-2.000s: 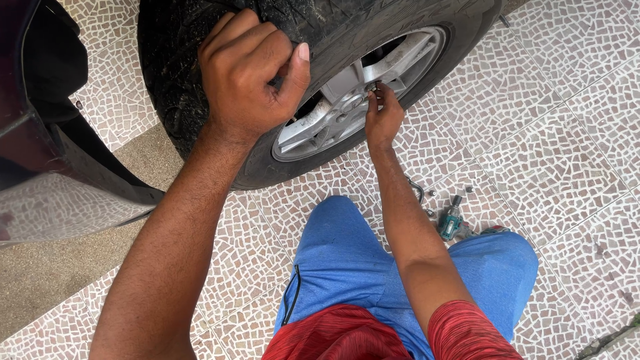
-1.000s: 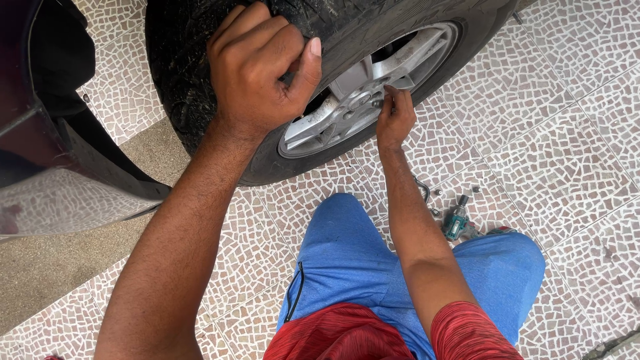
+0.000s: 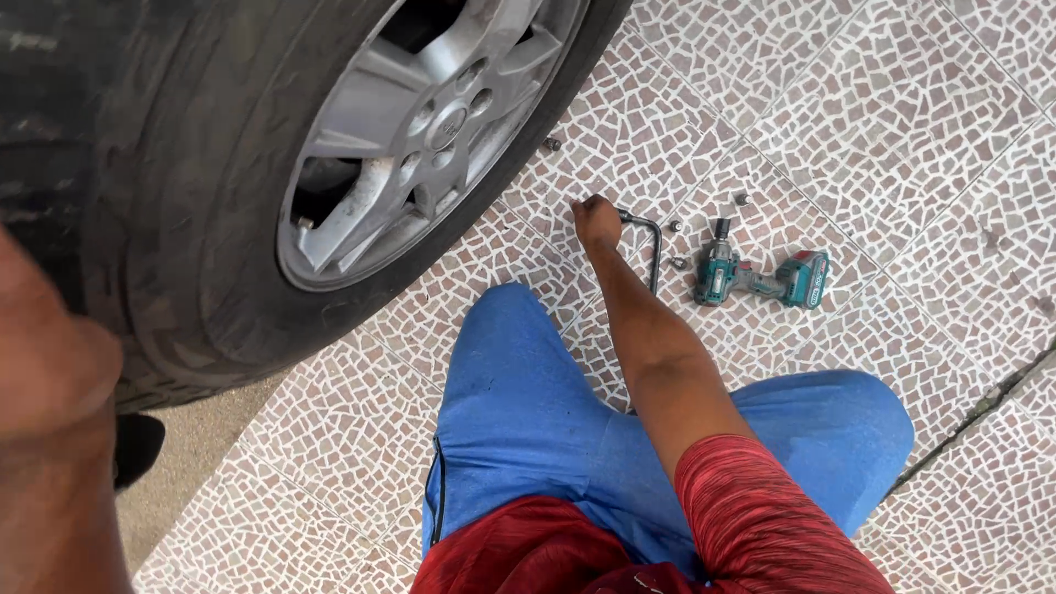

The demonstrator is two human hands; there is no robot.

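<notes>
My right hand [image 3: 597, 223] is low over the tiled floor, right of the wheel. Its fingers are curled; what lies under them is hidden. The end of an L-shaped wheel wrench [image 3: 657, 256] meets the hand's right side. My left hand [image 3: 49, 363] shows only in part at the left edge, blurred, by the tyre [image 3: 247, 264]; its fingers are out of view. The silver alloy wheel [image 3: 450, 124] fills the upper left, with recessed bolt holes around its center cap. A teal cordless impact wrench [image 3: 719, 272] with a black socket lies on the floor.
Several small lug nuts lie on the floor: one [image 3: 552, 144] by the tyre, one [image 3: 742, 199] above the impact wrench, others [image 3: 676, 225] beside the wheel wrench. My blue-clad knees [image 3: 511, 346] rest below. A floor gap [image 3: 982, 404] runs at right.
My right hand has left the wheel's hub and moved down to the floor by the wheel wrench. The view has shifted, and my left hand is now mostly out of frame.
</notes>
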